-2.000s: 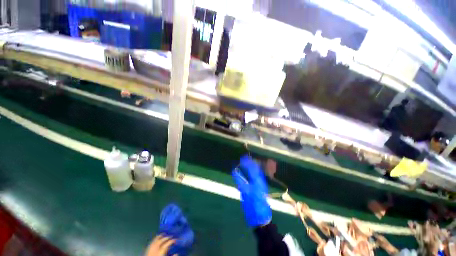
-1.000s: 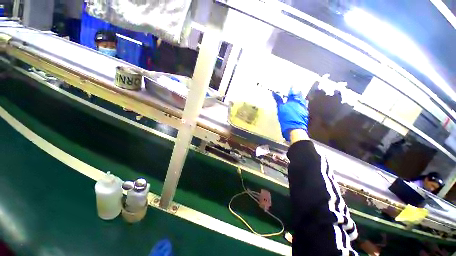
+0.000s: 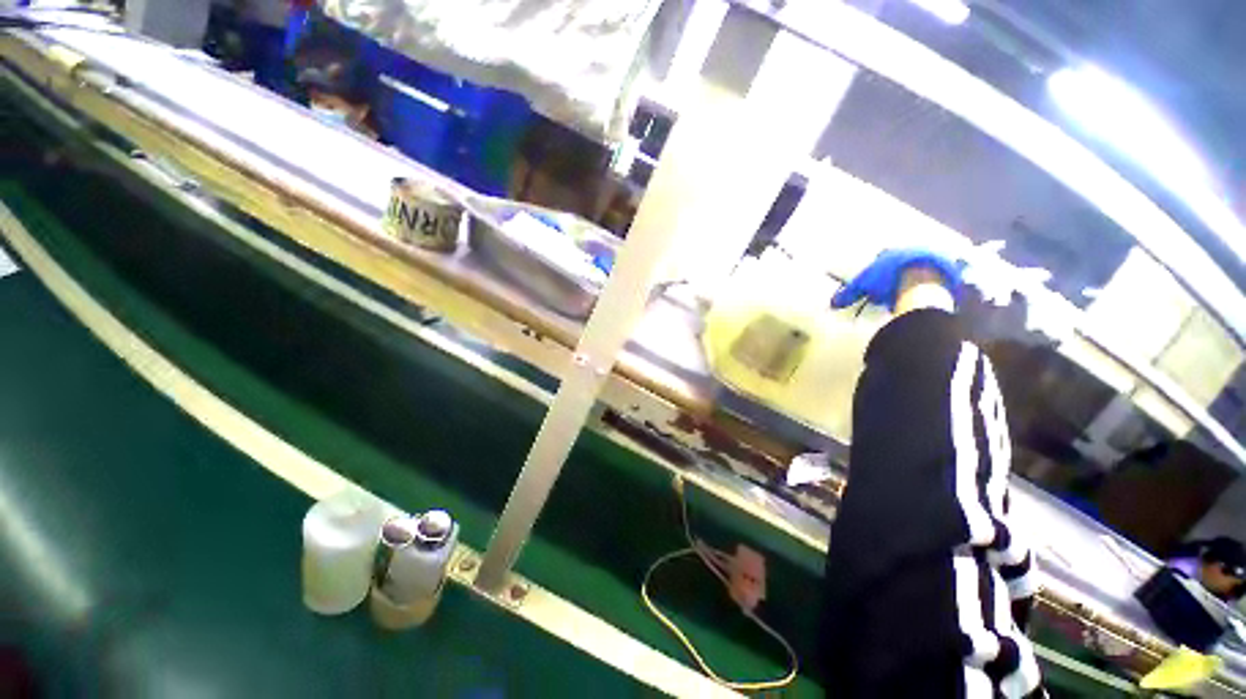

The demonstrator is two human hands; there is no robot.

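Observation:
My right hand [image 3: 895, 277], in a blue glove and black striped sleeve, reaches over the upper shelf beside a pale yellow translucent sheet or bag [image 3: 738, 311]. Its fingertips point left; whether it grips anything cannot be told. My left hand is out of the picture. A pink-beige power strip [image 3: 748, 576] with a looped cord lies on the dark green conveyor. A white translucent squeeze bottle [image 3: 338, 557] stands on the green bench beside a greyish bottle with a metallic cap [image 3: 420, 563].
A slanting white post [image 3: 585, 362] rises from the bench's edge strip. A metal tray [image 3: 536, 260] and a roll with printed letters [image 3: 424, 216] sit on the upper shelf. One person [image 3: 332, 98] is behind the shelf, another [image 3: 1216, 563] at far right.
The view has shifted, so the bench items appear elsewhere. My right hand has risen from the conveyor to the upper shelf, and its spread fingers have come together. My left hand and the blue cloth have left view.

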